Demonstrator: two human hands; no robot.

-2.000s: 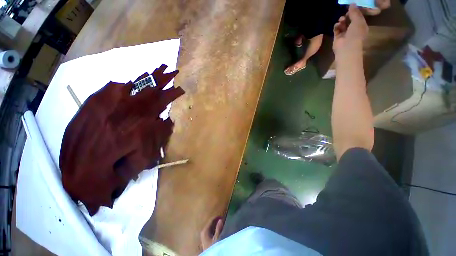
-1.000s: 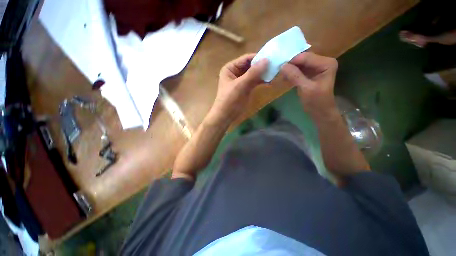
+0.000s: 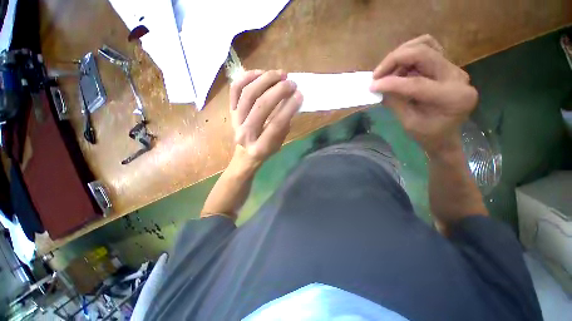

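Note:
A white paper slip [image 3: 335, 91] is stretched flat between my two hands, in front of me at the table's edge. My left hand [image 3: 263, 110] holds its left end, with the fingers curled over it. My right hand [image 3: 429, 91] pinches its right end between thumb and fingers. Nothing on the slip can be read.
The brown wooden table [image 3: 182, 147] runs across the upper view. White paper sheets [image 3: 188, 37] lie on it. At left are maroon fabric panels [image 3: 56, 169] with metal clamps [image 3: 100, 197], and a dark tool [image 3: 139, 141]. A cardboard box [image 3: 549, 210] stands at lower right.
The view has turned from the maroon heap towards the table's left end. Both hands have spread apart, and the slip between them is now stretched out flat.

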